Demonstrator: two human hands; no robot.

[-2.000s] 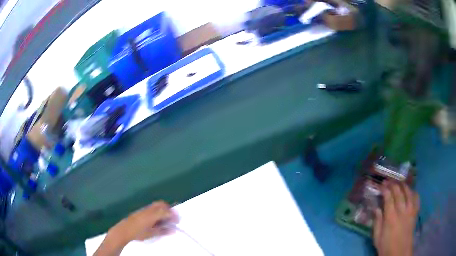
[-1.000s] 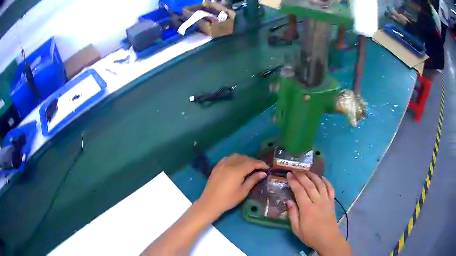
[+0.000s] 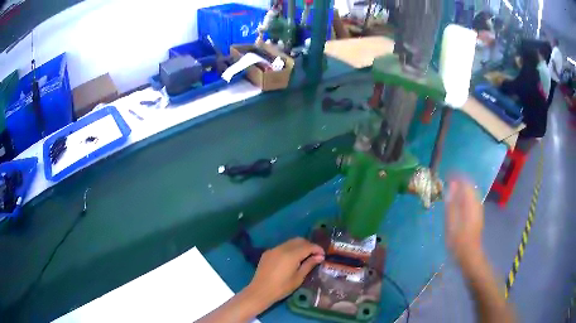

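The green hand press (image 3: 372,192) stands on the bench mat. A black in-line housing (image 3: 345,260) lies in the copper-orange and silver fixture (image 3: 342,271) under the ram, with a thin cord running out to the right. My left hand (image 3: 287,268) is at the fixture's left end, its fingertips closed on the housing's end or cord; which is hidden. My right hand (image 3: 464,217) is raised right of the press, blurred, fingers up, holding nothing. It is below the white lever grip (image 3: 458,66) and apart from the lever.
A white sheet (image 3: 151,290) lies at lower left. Tied black cables (image 3: 247,169) lie on the dark green strip. A blue-rimmed tray (image 3: 85,142), blue bins (image 3: 38,101) and a cardboard box (image 3: 268,72) are on the white shelf. A red stool (image 3: 508,176) and people are at right.
My right hand has left the fixture and moved up and right. My left hand has stayed at the fixture's left end. The view has tilted up, showing the lever grip and people.
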